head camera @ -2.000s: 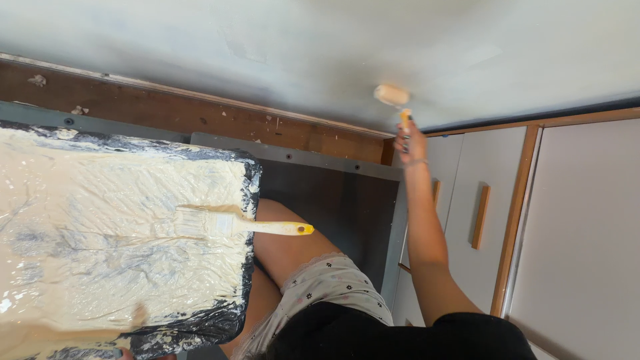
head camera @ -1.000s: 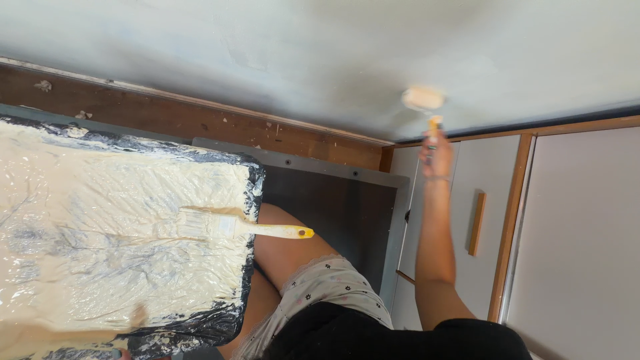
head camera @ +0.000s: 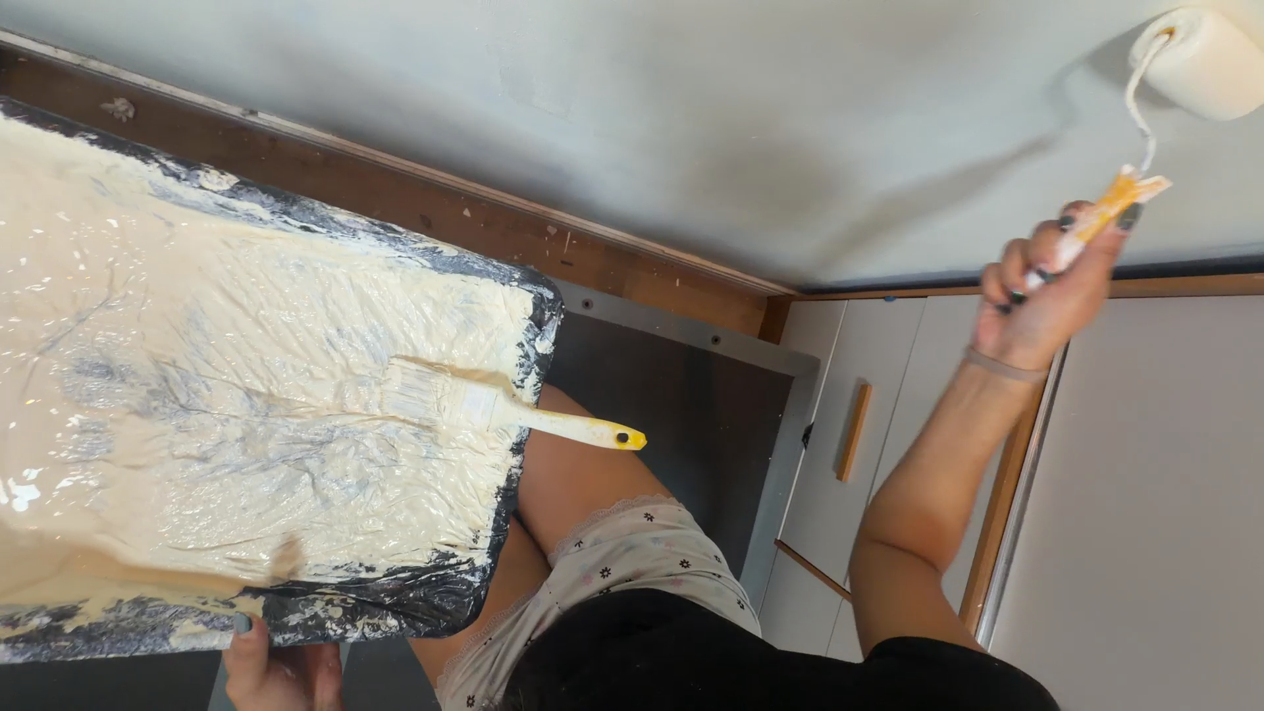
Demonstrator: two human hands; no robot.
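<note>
My right hand (head camera: pixel 1052 272) grips the white and yellow handle of a small paint roller (head camera: pixel 1200 64) at the upper right. The roller's cream-coated sleeve is at the pale wall (head camera: pixel 691 109); whether it touches is hard to tell. At the lower left, my left hand (head camera: pixel 281 667) holds the bottom edge of a black paint tray (head camera: pixel 434 602), thumb on the rim and fingers partly hidden below. Cream paint covers the tray's wrinkled liner. A flat paintbrush (head camera: pixel 494 407) lies on it, bristles inward, its yellow-tipped handle sticking out over the tray's right edge.
A brown ledge (head camera: pixel 425 222) with paint specks runs along the wall's base. Beyond my legs is a dark panel with a grey metal frame (head camera: pixel 790 434). White cabinet doors (head camera: pixel 839 395) with a wooden handle (head camera: pixel 854 432) stand beneath my right arm, beside a large pale panel (head camera: pixel 1155 474).
My right hand has moved the roller along the wall, to the right and upward in view. My left thumb and fingers now show at the tray's lower edge. The brush still lies on the tray.
</note>
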